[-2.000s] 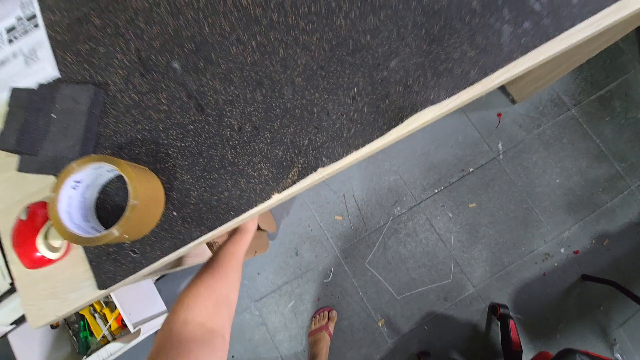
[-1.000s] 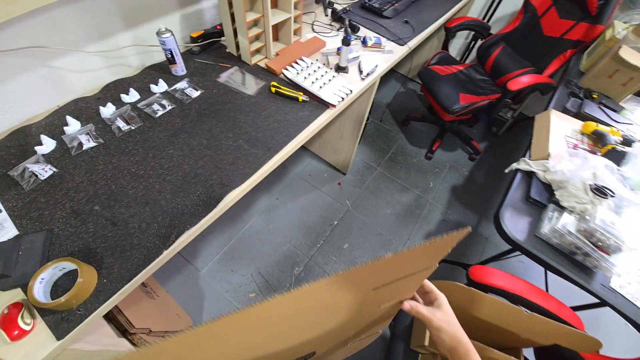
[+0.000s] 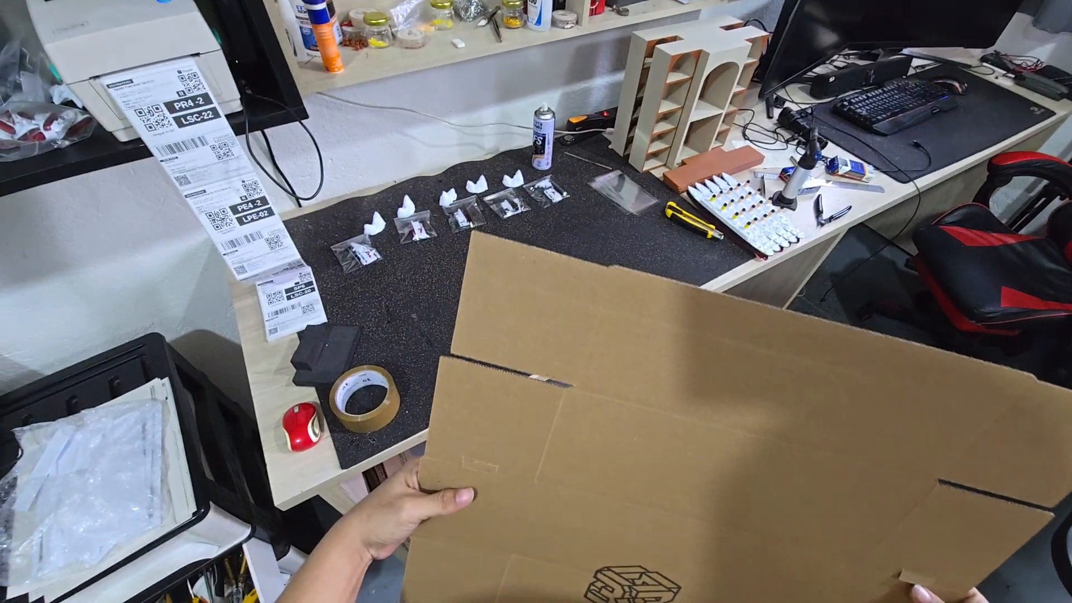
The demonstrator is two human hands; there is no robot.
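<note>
A flattened brown cardboard box (image 3: 712, 419) with slotted flaps and a printed mark is held up in front of the desk. My left hand (image 3: 402, 511) grips its left edge, thumb on the near face and fingers behind. At the bottom right, my right hand (image 3: 946, 595) shows only as fingertips at the lower edge of the cardboard; the rest is out of view. Behind the box, on the black desk mat (image 3: 402, 318), lie a roll of brown packing tape (image 3: 365, 399), small clear bags (image 3: 414, 226) beside white pieces, and a yellow utility knife (image 3: 693, 221).
A red computer mouse (image 3: 301, 426) sits at the desk's left corner. Printed labels (image 3: 209, 159) hang from a label printer (image 3: 126, 50). A spray can (image 3: 543, 136) and a wooden rack (image 3: 687, 96) stand at the back. Black drawers (image 3: 159, 368) are at left, a red-and-black chair (image 3: 997, 268) at right.
The flattened box has come up from low beside the desk to in front of it. My left hand now shows on its left edge. The view has swung left since one second ago.
</note>
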